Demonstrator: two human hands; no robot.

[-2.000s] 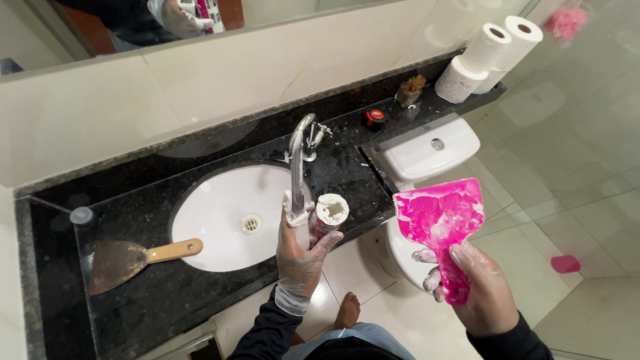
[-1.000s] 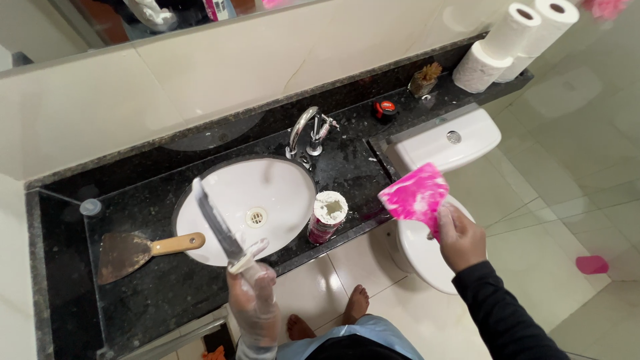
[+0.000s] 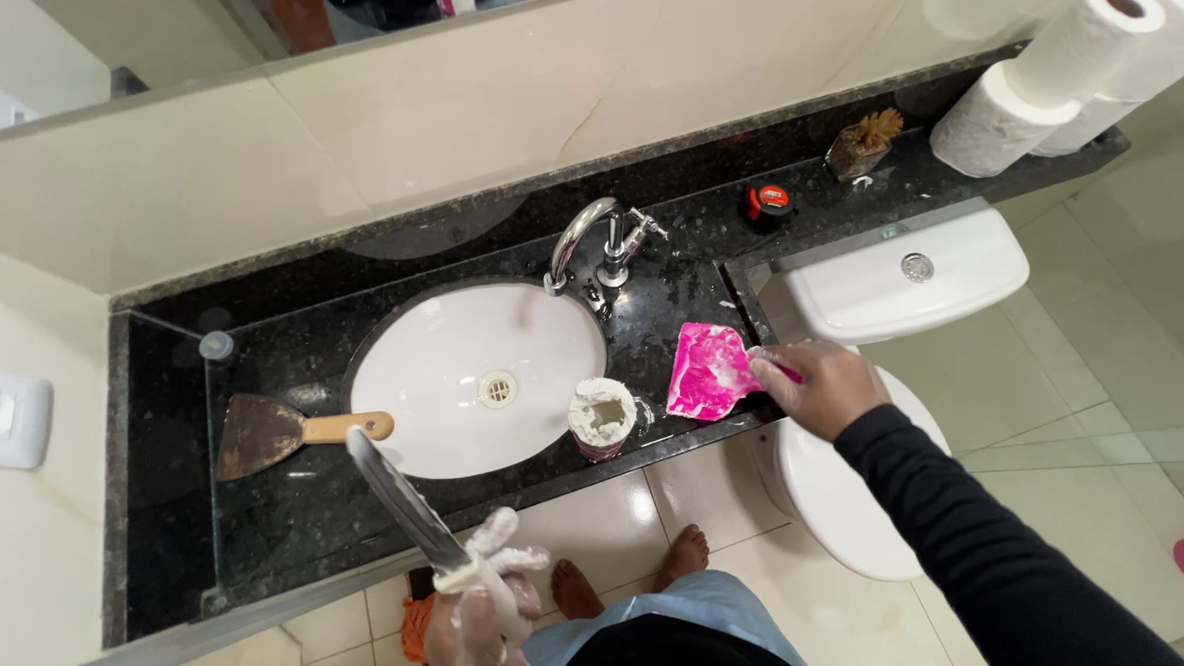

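Note:
My left hand, smeared with white paste, holds a table knife by its pale handle, the coated blade pointing up and left over the counter's front edge. My right hand grips the handle of a pink plastic spreader streaked with white; its blade is over or on the black counter, contact unclear. Between the hands, an open container of white paste stands at the basin's right front rim. A wooden-handled putty knife lies left of the white basin.
A chrome faucet stands behind the basin. Along the back ledge are a tape measure, a small potted plant and several toilet paper rolls. The toilet is at right, a glass panel edge at left.
The pink spreader has come down from above the toilet to the counter beside the container. My left hand held the container two seconds ago and is now away from it, with the knife.

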